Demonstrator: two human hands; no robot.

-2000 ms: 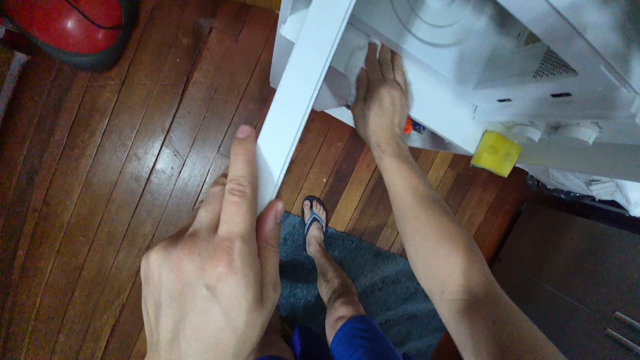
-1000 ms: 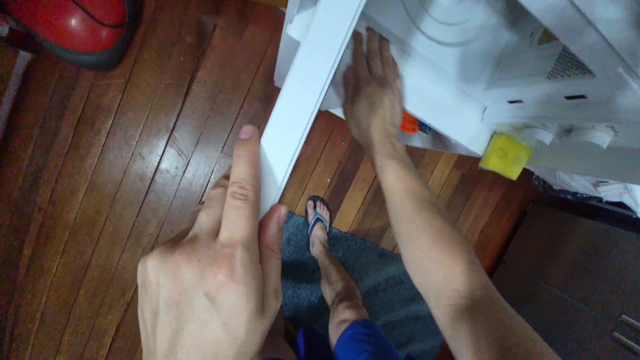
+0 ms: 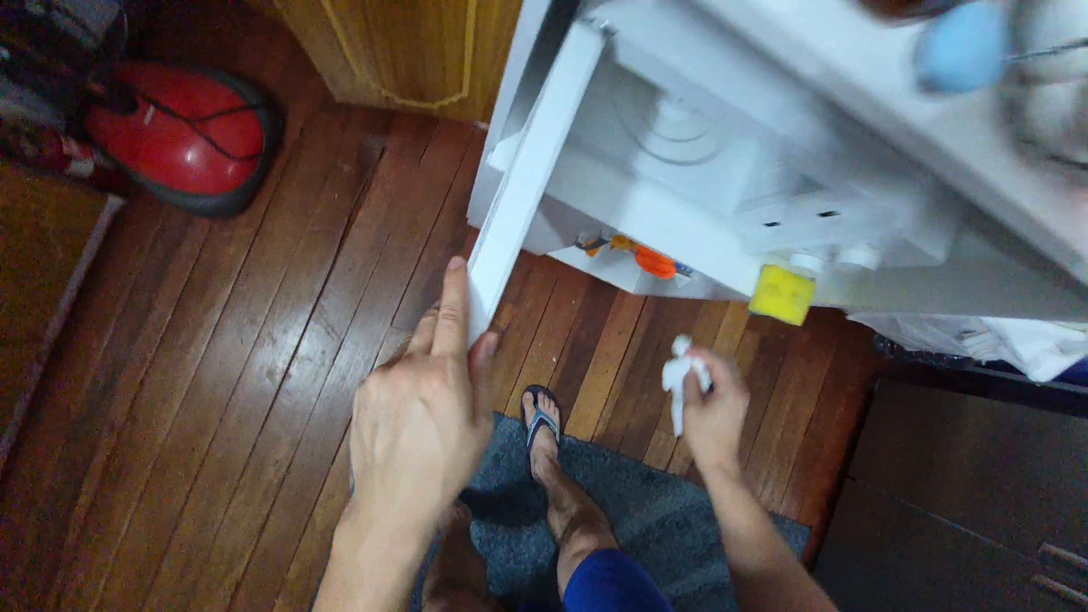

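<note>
My left hand [image 3: 425, 399] grips the lower end of a white appliance door [image 3: 537, 183], seen edge-on, with its forefinger laid along the edge. The door is swung out from a white microwave oven [image 3: 705, 204], whose cavity shows a round form inside. In my right hand [image 3: 716, 408] is a crumpled white cloth or tissue [image 3: 680, 374], pinched between thumb and fingers, away from the oven and over the floor. A yellow sponge [image 3: 782, 294] sits at the oven's front edge, by round white knobs.
A red vacuum cleaner [image 3: 191, 140] lies on the wooden floor at the upper left, near a wooden cabinet [image 3: 408, 51]. Orange items [image 3: 654, 262] lie on a white shelf under the oven. My sandalled foot is near a grey-blue mat [image 3: 654, 510]. A dark cabinet [image 3: 969, 476] stands at the right.
My right hand has drawn back from the area behind the door, down and to the right, and a white cloth or tissue now shows in it. My left hand stays on the door.
</note>
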